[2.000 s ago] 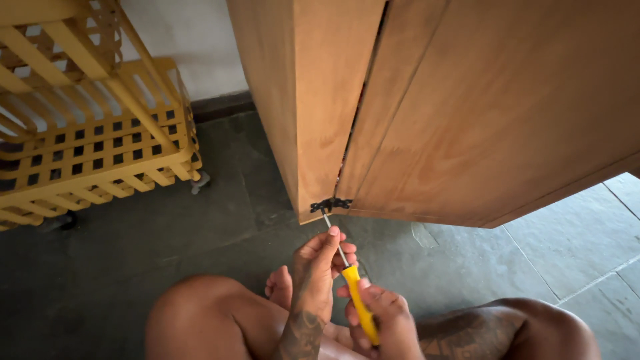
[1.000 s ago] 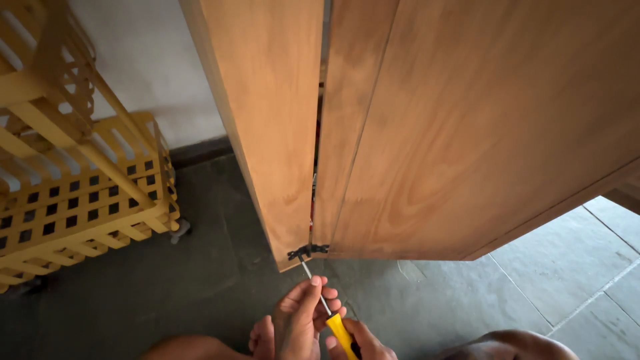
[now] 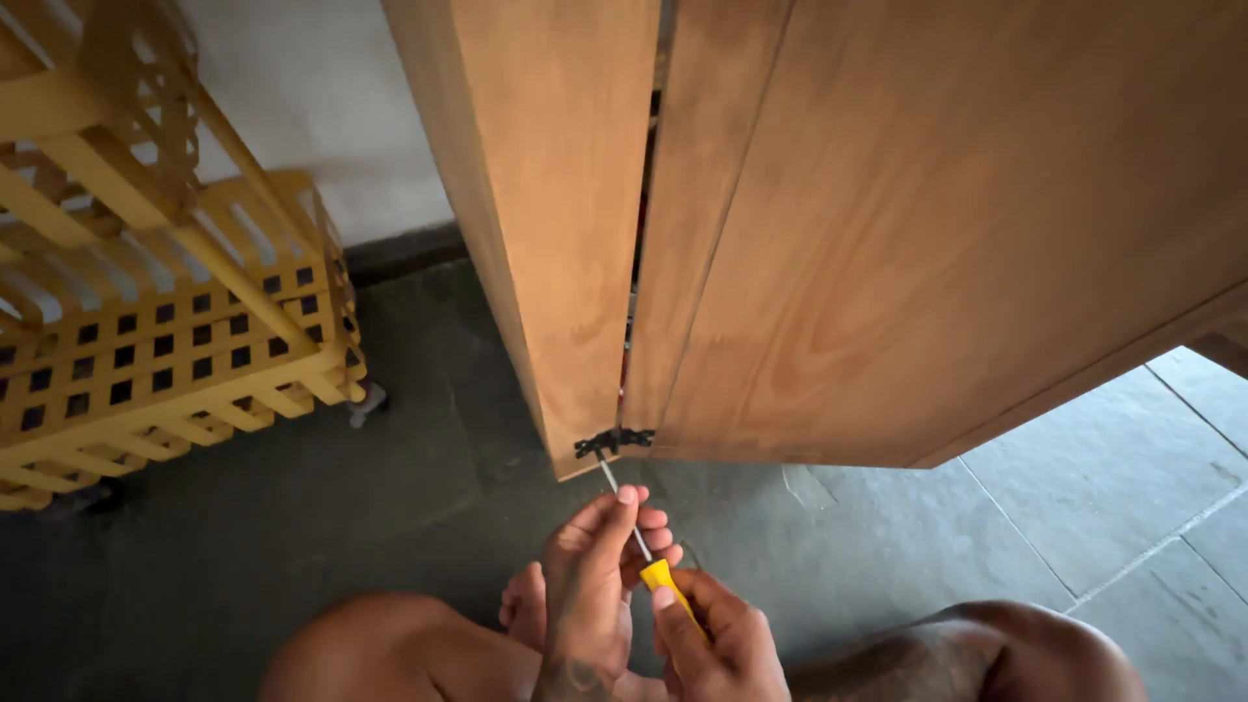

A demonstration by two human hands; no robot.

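A screwdriver with a yellow handle [image 3: 673,591] points up and slightly left, its tip at a black metal hinge [image 3: 614,443] low on the wooden cabinet. My right hand [image 3: 717,639] is closed around the handle. With thumb and fingers, my left hand [image 3: 600,570] pinches the steel shaft between handle and hinge. The hinge spans the gap between the side panel [image 3: 565,292] and the wooden door [image 3: 877,224]. Whether the tip sits in a screw head is too small to tell.
At the left stands a yellow slatted cart [image 3: 175,341] on casters, near a white wall [image 3: 302,107] with a dark baseboard. Grey stone tiles [image 3: 419,526] cover the floor. My bent legs lie on both sides of my hands, with a foot near my left hand.
The view has shifted, and the cabinet fills more of it than two seconds ago. Both hands stay on the screwdriver, and its tip remains at the hinge.
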